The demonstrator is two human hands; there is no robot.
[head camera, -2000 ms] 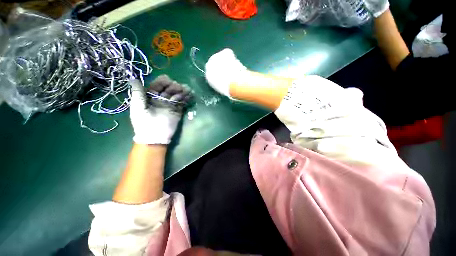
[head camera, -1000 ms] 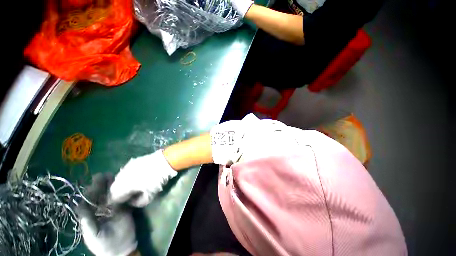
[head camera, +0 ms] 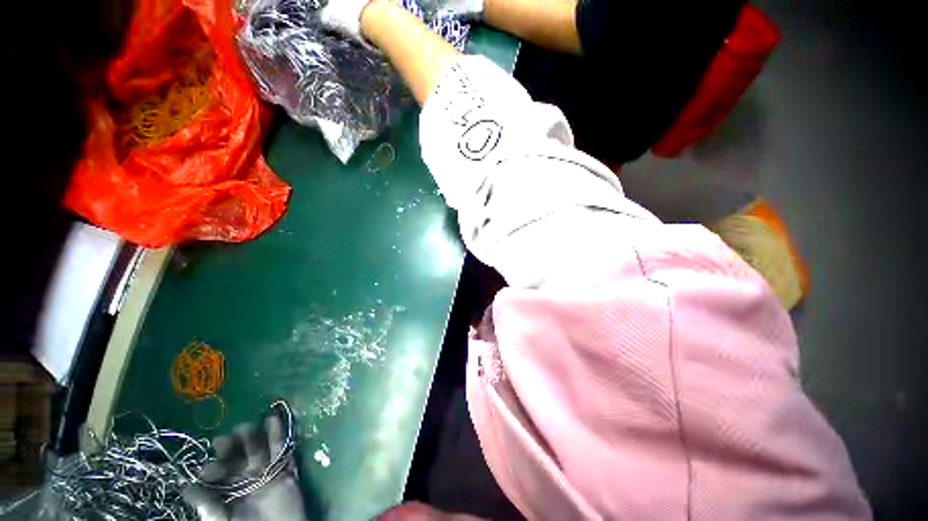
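My left hand, in a white and dark grey glove, is at the bottom edge, partly cut off. Its fingers are curled around a few thin curved cables. A tangled heap of silver-white cables lies just left of it. My right arm reaches across the bench to the top. My right hand, in a white glove, is at a clear plastic bag with more cables in it. Its fingers are hidden, so any grip cannot be told.
The green bench has a pile of rubber bands, one loose band and whitish flecks. An open red bag holds more bands at upper left. Another person's gloved hand is at the top. A red stool stands right.
My right hand has left my left hand and moved up and away to the far plastic bag. The view has shifted, so the red bag and rubber bands sit lower.
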